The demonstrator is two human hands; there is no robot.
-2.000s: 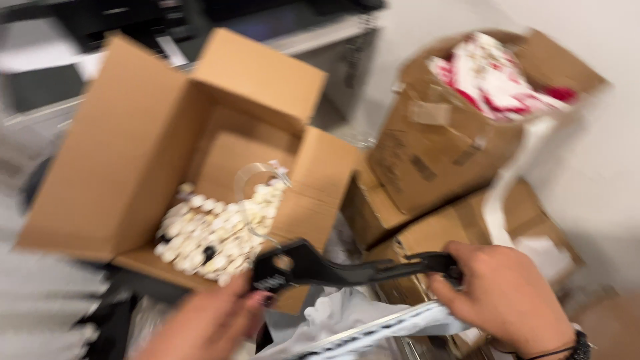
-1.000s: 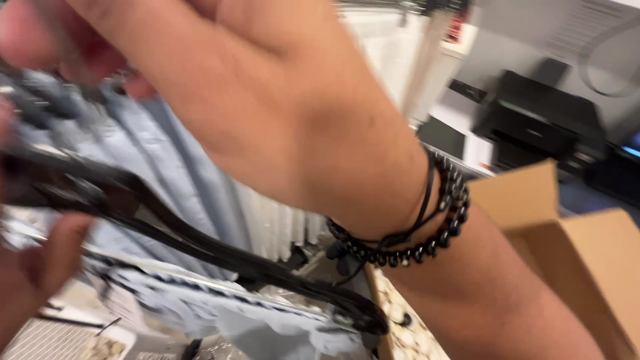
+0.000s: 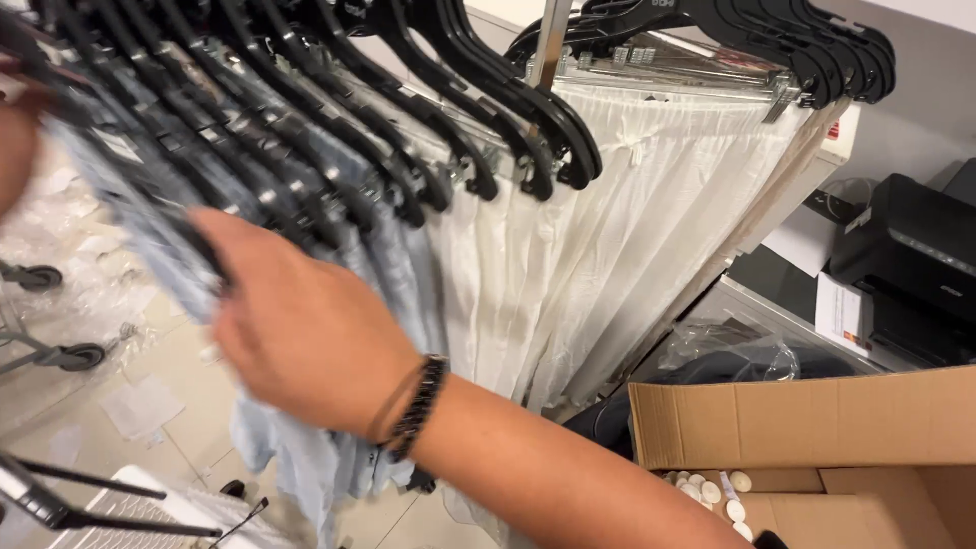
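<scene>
My right hand, with a black beaded bracelet at its wrist, grips the end of a black plastic clothes hanger at the near side of a rail. From that hanger hangs a light blue garment. My left hand is blurred at the left edge, beside the hanger's other part; its fingers are mostly hidden. Behind my right hand, several black hangers carry blue garments, then white gathered garments farther right.
An open cardboard box with white round tags lies at lower right. Above it, a black printer stands beside papers. Castors and clear plastic film are at left. A white mesh basket stands at lower left.
The view has swung from the boxes to the rail. Two seconds ago both my hands held a black hanger over the boxes; now my hands are at the row of hanging garments.
</scene>
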